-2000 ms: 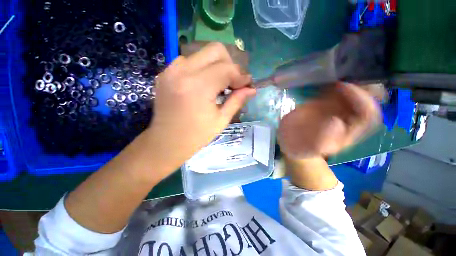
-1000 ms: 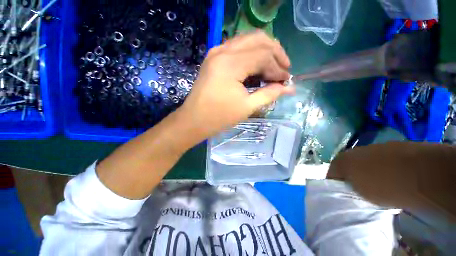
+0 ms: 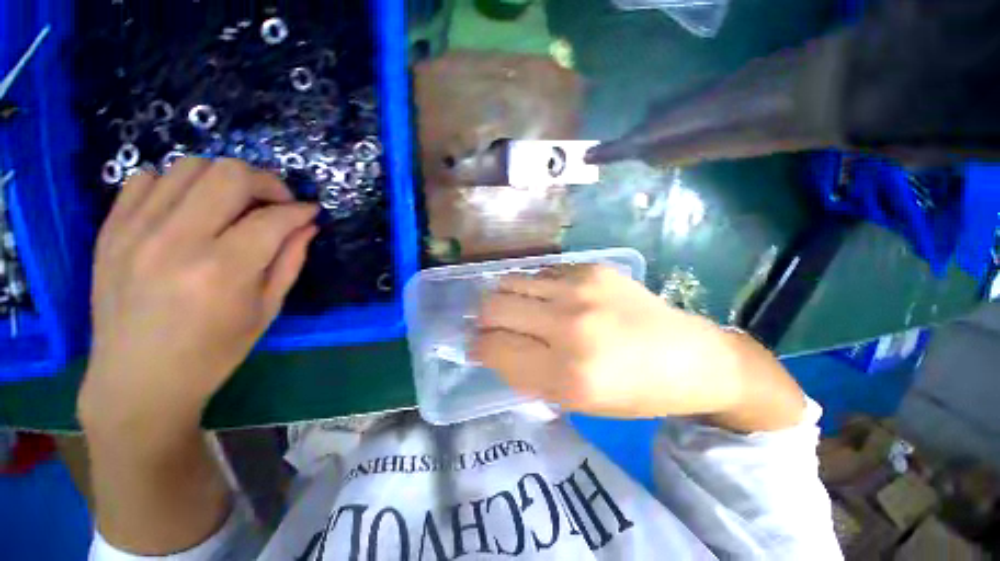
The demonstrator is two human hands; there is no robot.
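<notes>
My left hand (image 3: pixel 197 258) is over the blue bin of rings (image 3: pixel 400 164), with thumb and index fingertips together near the shiny rings (image 3: pixel 332 195); whether a ring is between them cannot be told. My right hand (image 3: pixel 592 345) reaches into the clear plastic tray (image 3: pixel 439 408), fingers down; it hides most of the pins inside, and its fingertips' hold cannot be seen. The bright fixture block (image 3: pixel 531 163) with a dark round hole sits on the brownish base plate (image 3: pixel 493 99), uncovered. The dark tapered press ram (image 3: pixel 702 115) points at it from the right.
The green machine base (image 3: pixel 499 31) stands at top centre. Another blue bin (image 3: pixel 38 345) is at the far left edge. A clear container (image 3: pixel 696 13) is at the top. Blue bins (image 3: pixel 894 219) are at the right. Cardboard boxes (image 3: pixel 905 499) lie on the floor at lower right.
My left hand has moved from the fixture to the ring bin, uncovering the fixture block. My right hand has come from the lower right into the clear tray. The view has shifted.
</notes>
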